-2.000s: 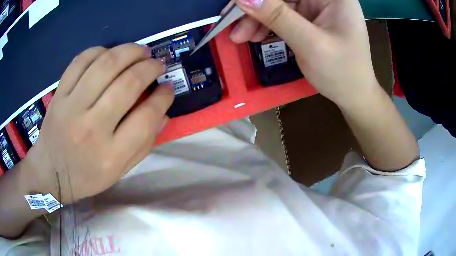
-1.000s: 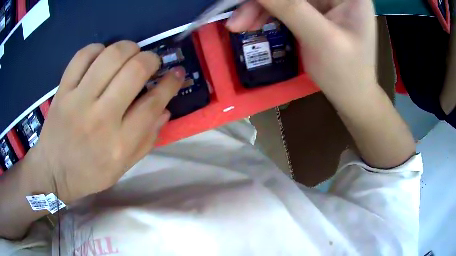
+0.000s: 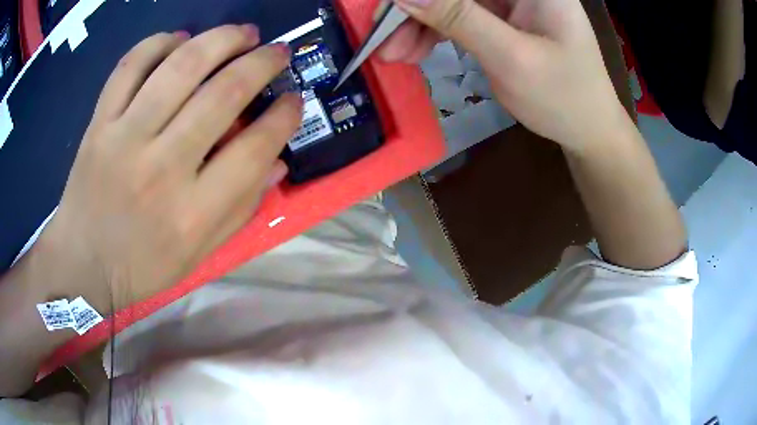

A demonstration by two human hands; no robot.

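Note:
A black mobile phone with its back cover off [image 3: 353,135] lies in the right end slot of the red foam tray [image 3: 415,112]. It shows silver card slots and a white barcode label [image 3: 310,126]. My left hand [image 3: 170,158] lies over the black sheet [image 3: 187,17] and the phone's left side, fingers a little apart; what is under the fingertips is hidden. My right hand [image 3: 531,70] holds silver tweezers [image 3: 371,47] like a pen, their tip at the phone beside the card slots. Whether the tip holds a small piece cannot be told.
Two white barcode labels [image 3: 70,315] are stuck on my left wrist. A brown cardboard box [image 3: 506,216] stands below the tray's right end, with whitish pieces [image 3: 469,91] behind it. Part of another person's arm [image 3: 715,66] shows at the upper right.
The tray has shifted left, so its right end now shows. The former right-hand phone now appears under my hands. The black sheet sits farther left, and the tweezers tip has come down to the phone.

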